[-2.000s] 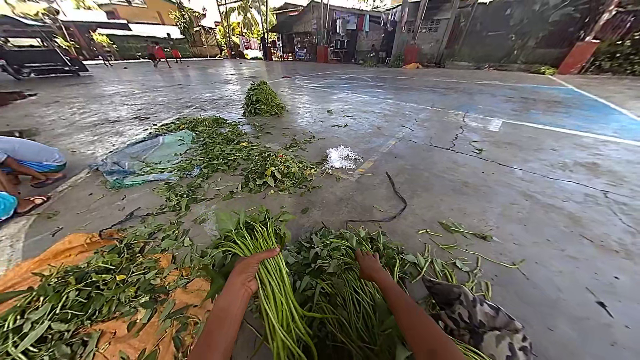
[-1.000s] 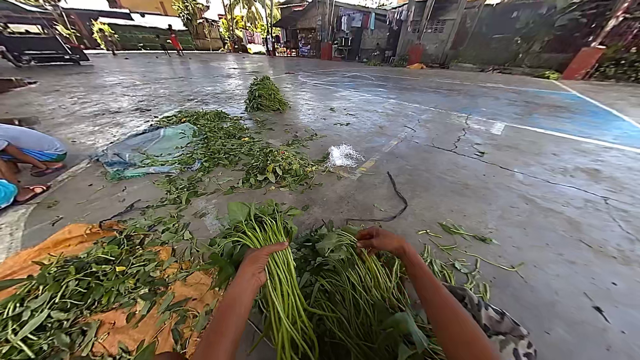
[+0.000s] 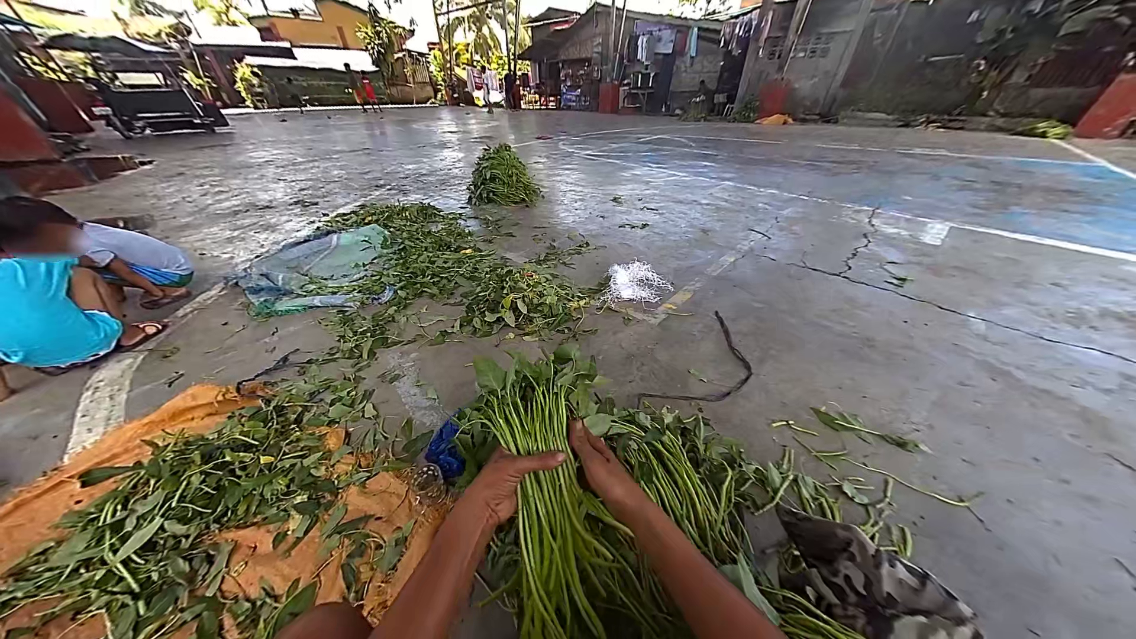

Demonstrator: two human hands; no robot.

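Note:
A thick bundle of long green leafy stems stands between my two hands, its leaves at the top and its stems running down toward me. My left hand grips the bundle from the left, thumb across the front. Against its right side lies my right hand, fingers pointing up; whether it grips any stems cannot be told. More long stems lie in a pile on the concrete just right of the bundle. An orange cloth strewn with loose leafy cuttings spreads at the left.
Farther off are a green-blue net sheet, scattered leaves, an upright bundle and white stringy material. A dark cord curves on the concrete. Camouflage cloth lies at lower right. Two people crouch at left.
My right hand has moved left from the pile of stems to the side of the bundle held in my left hand. More of the crouching people shows at the left.

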